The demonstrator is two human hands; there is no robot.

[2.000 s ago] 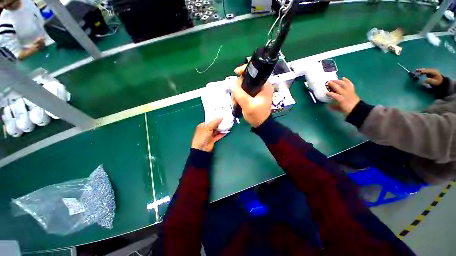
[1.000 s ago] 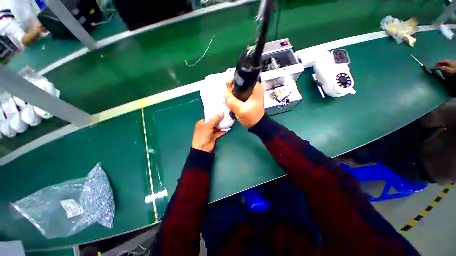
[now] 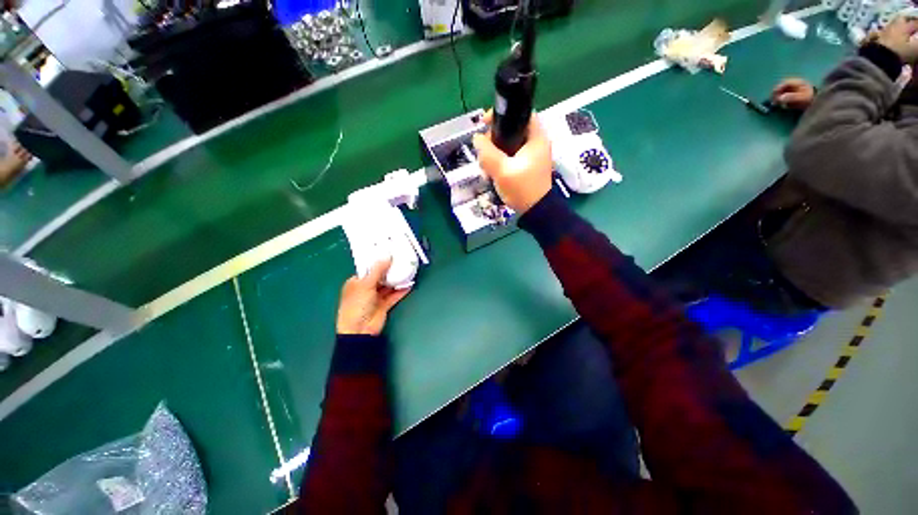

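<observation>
A white security camera [image 3: 377, 233] lies on the green bench with its plain back up and its bracket end away from me. My left hand [image 3: 365, 300] grips its near rounded end. My right hand [image 3: 517, 166] is closed around the black electric screwdriver [image 3: 513, 101], held upright over the right side of the metal screw box [image 3: 490, 236]. The driver's tip is hidden behind my hand. The box has two open sections with small parts in the near one.
A second white camera [image 3: 587, 161] lies lens up right of the box. A clear bag of grey grains [image 3: 171, 468] lies at lower left. White units sit behind the frame post [image 3: 65, 294]. A person's hand [image 3: 794, 94] is near a screwdriver at right. A blue stool [image 3: 750, 327] stands below.
My right hand has lifted the driver off the camera and moved it right, over the box. My left hand still holds the camera. The view has shifted. The neighbour's arm is raised at right.
</observation>
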